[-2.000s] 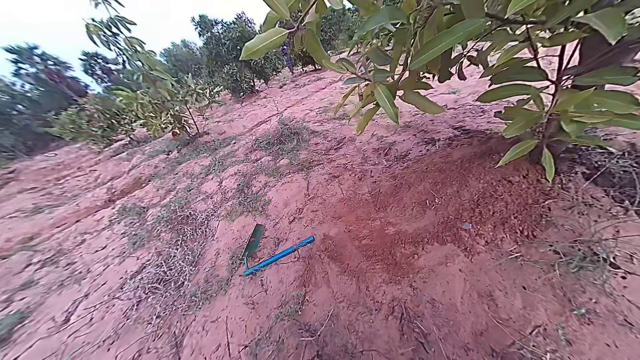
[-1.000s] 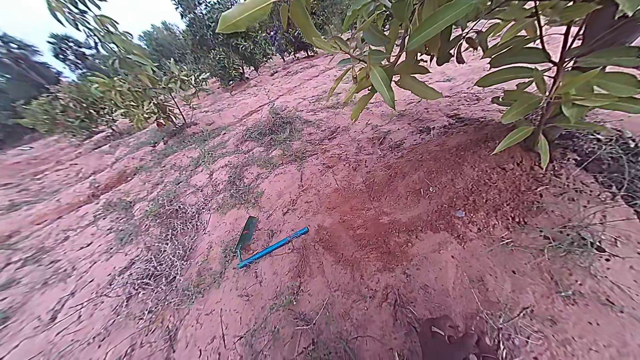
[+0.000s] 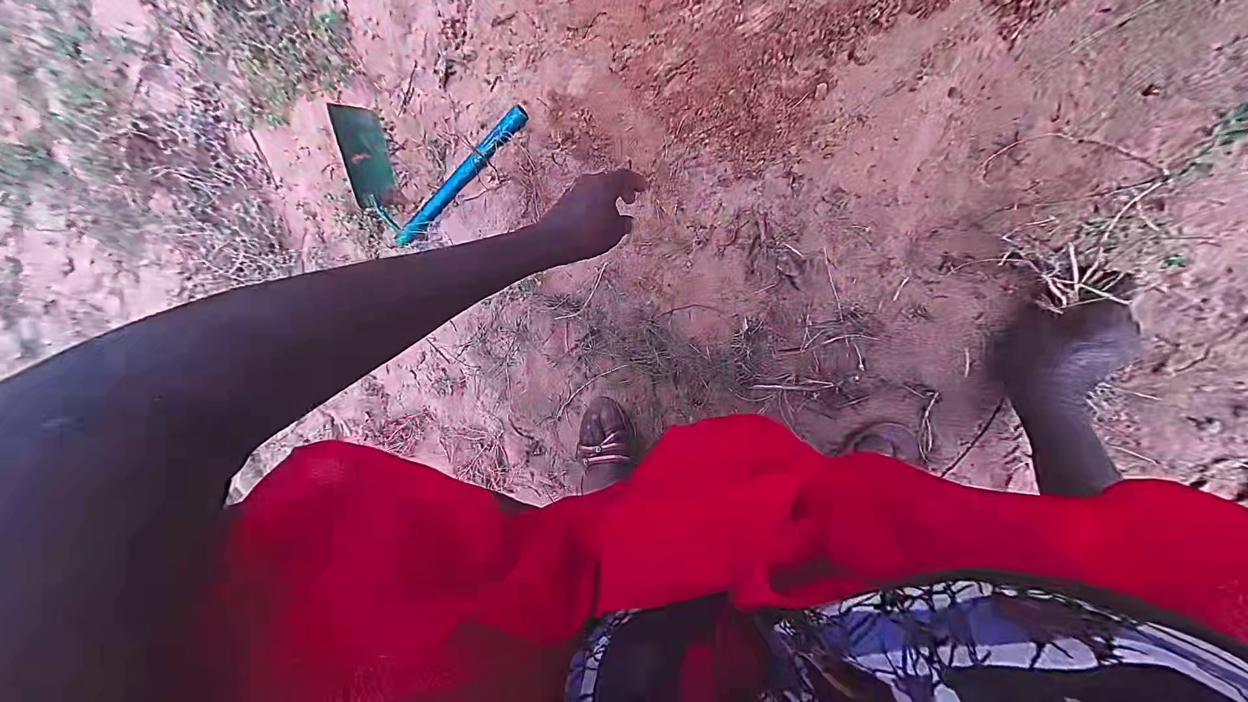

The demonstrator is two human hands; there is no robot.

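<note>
My left hand (image 3: 593,214) hangs over the reddish soil with the thumb and fingers apart and nothing between them. Just left of it lies a hand hoe with a blue tubular handle (image 3: 463,174) and a flat dark green blade (image 3: 363,156); the hand does not appear to touch it. On the right, my right hand (image 3: 1063,341) is blurred, beside dry twigs and stems (image 3: 1077,283). Whether its fingers hold any of them cannot be told.
Loose reddish soil (image 3: 741,68) lies at the top. Dry grass and twigs (image 3: 682,341) cover ground near a brown shoe (image 3: 605,434). Red cloth (image 3: 721,507) and patterned cloth (image 3: 975,634) fill the bottom. Weeds (image 3: 175,146) grow at the upper left.
The view has tipped steeply down, and the leafy branches have left it. Both my arms are now in view, with my left hand close to the hoe, which still lies on the ground.
</note>
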